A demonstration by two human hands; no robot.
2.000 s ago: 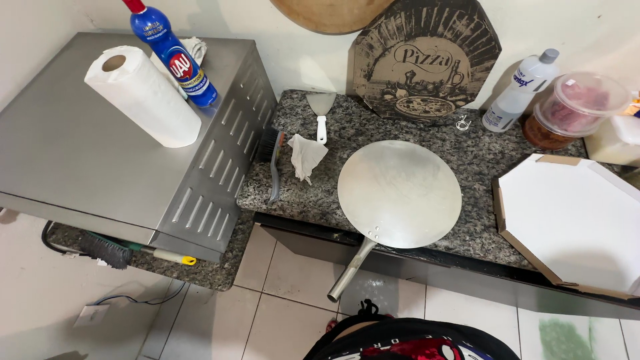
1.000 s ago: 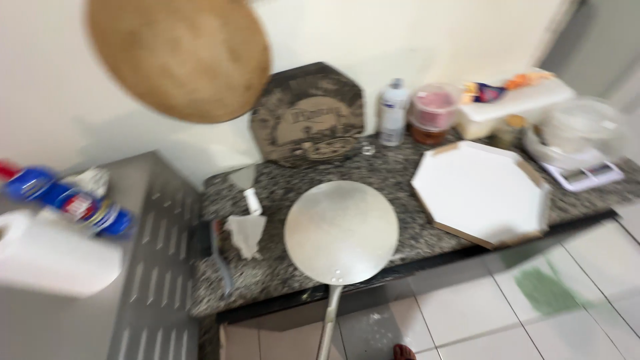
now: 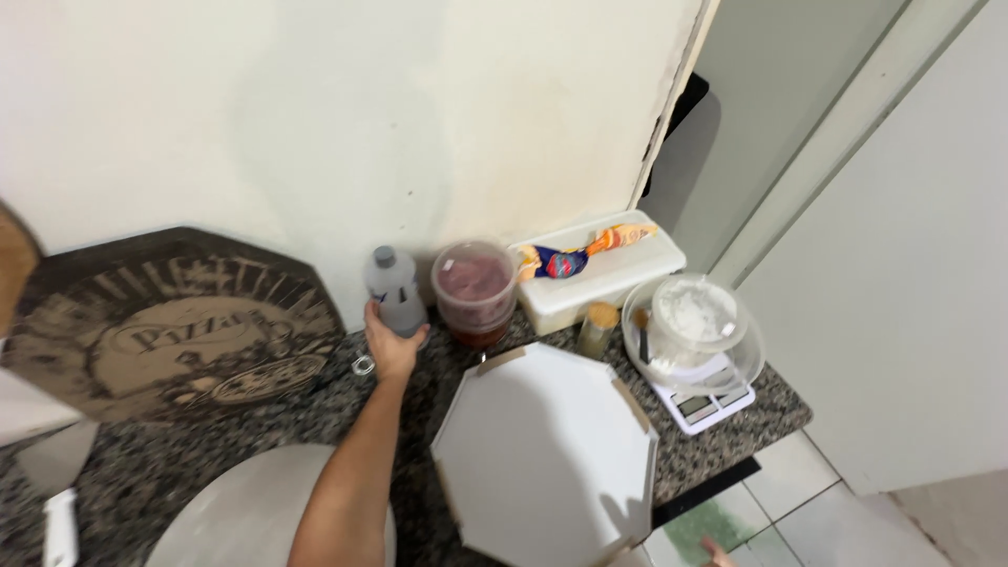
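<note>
My left hand (image 3: 394,346) is around the lower part of a translucent plastic bottle (image 3: 399,291) with a grey cap, fingers on its left side and thumb on its right. The bottle stands upright by the wall, left of stacked plastic tubs (image 3: 475,287) with pink and reddish contents. Only a few fingers of my right hand (image 3: 715,553) show at the bottom edge, right of an open white octagonal pizza box (image 3: 543,449); what that hand holds is hidden. A round metal pizza peel (image 3: 244,504) lies partly under my left forearm.
Behind stand a printed pizza box (image 3: 181,323) and a white lidded container (image 3: 606,276) with colourful packets on it. A cork-topped jar (image 3: 597,331) stands near a digital scale (image 3: 701,405) bearing a clear bowl and tub. A white-handled scraper (image 3: 61,528) lies at left.
Both hands have come into view; neither showed in the earlier frames. My left hand has reached the bottle and taken hold of it. The view has swung right.
</note>
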